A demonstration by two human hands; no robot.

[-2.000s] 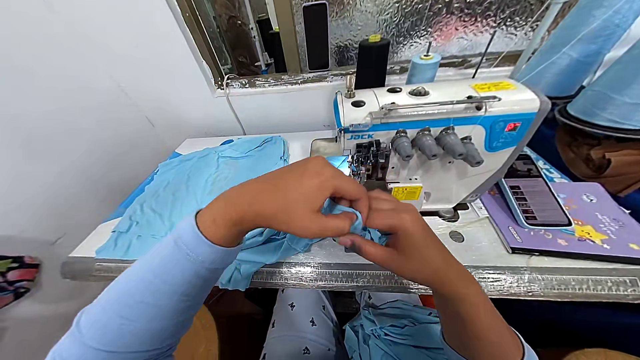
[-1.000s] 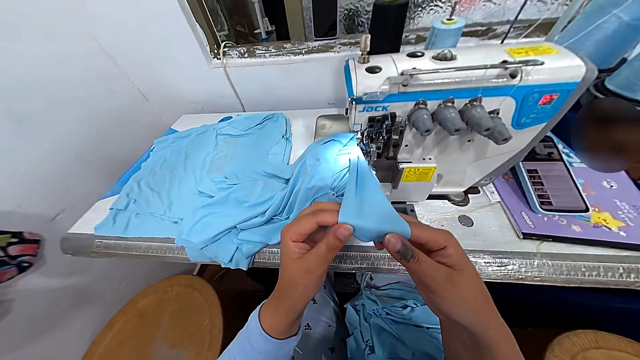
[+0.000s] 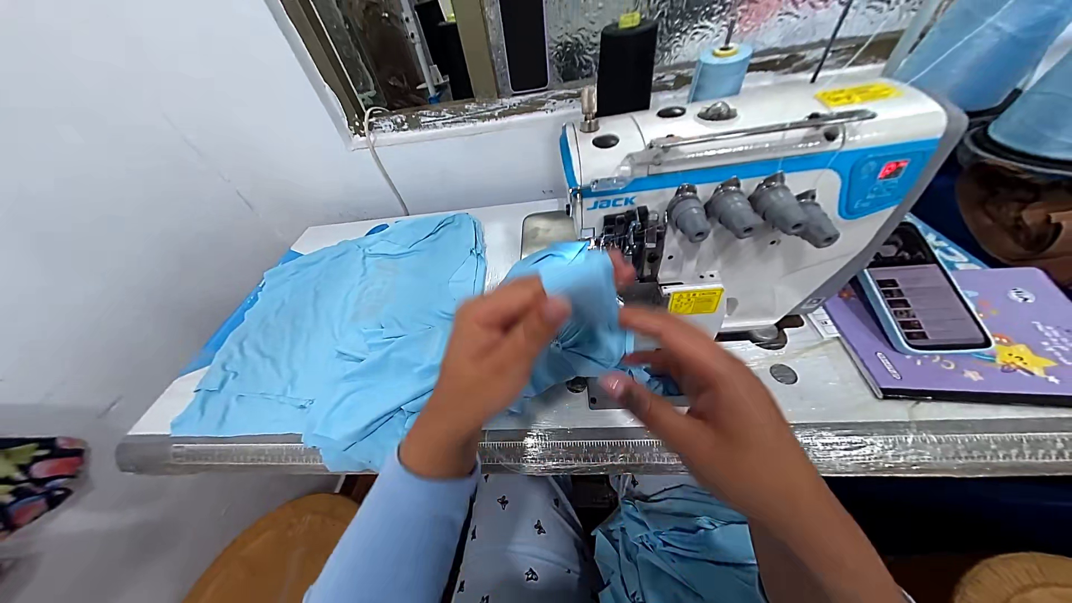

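Note:
Light blue knit fabric [image 3: 368,310] lies bunched across the left of the sewing table, with one part raised near the needle area of a white and blue Jack overlock machine [image 3: 754,201]. My left hand [image 3: 494,352] is blurred at the left side of the raised fabric, thumb and fingers bent together; whether it pinches the cloth cannot be told. On the fabric's right side, my right hand [image 3: 712,394] has its thumb and fingers spread, with no cloth plainly between them. More light blue fabric [image 3: 678,544] rests in a heap on the lap below the table edge.
A phone [image 3: 930,293] lies on a purple notebook [image 3: 997,335] right of the machine. Blue [image 3: 722,74] and black [image 3: 626,67] thread cones stand behind it, and large blue cones [image 3: 980,50] at upper right. A measuring tape [image 3: 586,452] runs along the table's front edge. Round stools [image 3: 268,544] stand below.
The fabric that both hands held near the table's front edge one second ago is now higher, beside the machine. My right hand has opened away from it.

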